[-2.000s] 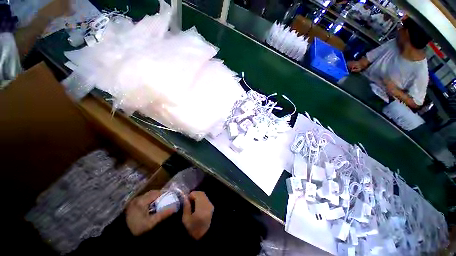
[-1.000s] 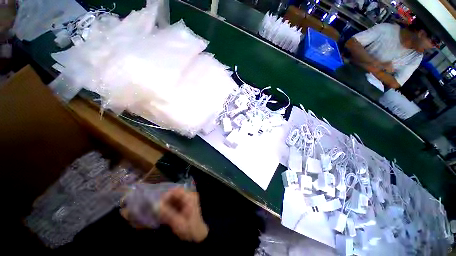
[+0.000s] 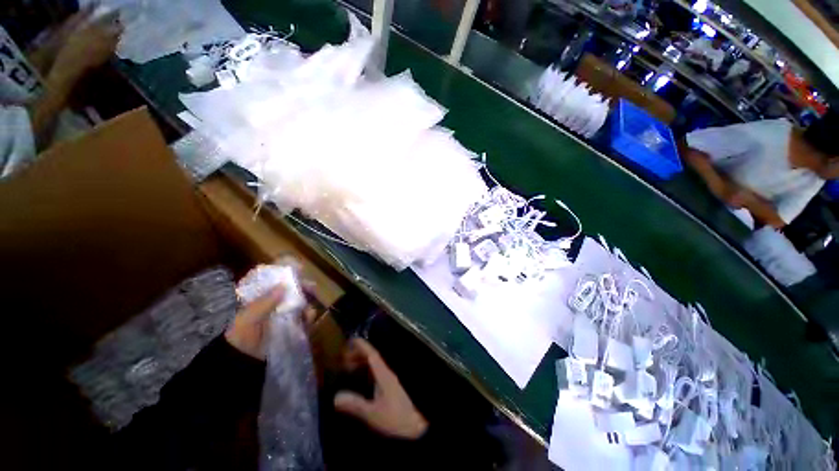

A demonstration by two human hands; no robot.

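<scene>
My left hand point(image 3: 253, 324) is shut on a bagged unit point(image 3: 274, 283), a white block in clear shiny plastic, above the carton's near edge. The bag's loose end hangs down below the hand. My right hand point(image 3: 385, 394) is to the right, empty, thumb and fingers apart. The open brown carton point(image 3: 110, 198) stands at the left with packed units point(image 3: 166, 340) in shiny plastic inside. Bubble bags point(image 3: 340, 156) lie in a glaring white pile on the green bench. White adapters with cables point(image 3: 488, 244) lie right of the pile.
More corded adapters point(image 3: 635, 386) lie on white sheets at the lower right. A blue bin point(image 3: 644, 138) and upright white parts point(image 3: 572, 101) sit across the line. A person point(image 3: 759, 170) works there. Another person's arm point(image 3: 78, 60) shows at the upper left. The bench edge point(image 3: 432, 350) runs diagonally.
The bagged unit has moved up from low between my hands into my left hand, its bag now hanging down. My right hand has come away, open. The bench scene has shifted right and down.
</scene>
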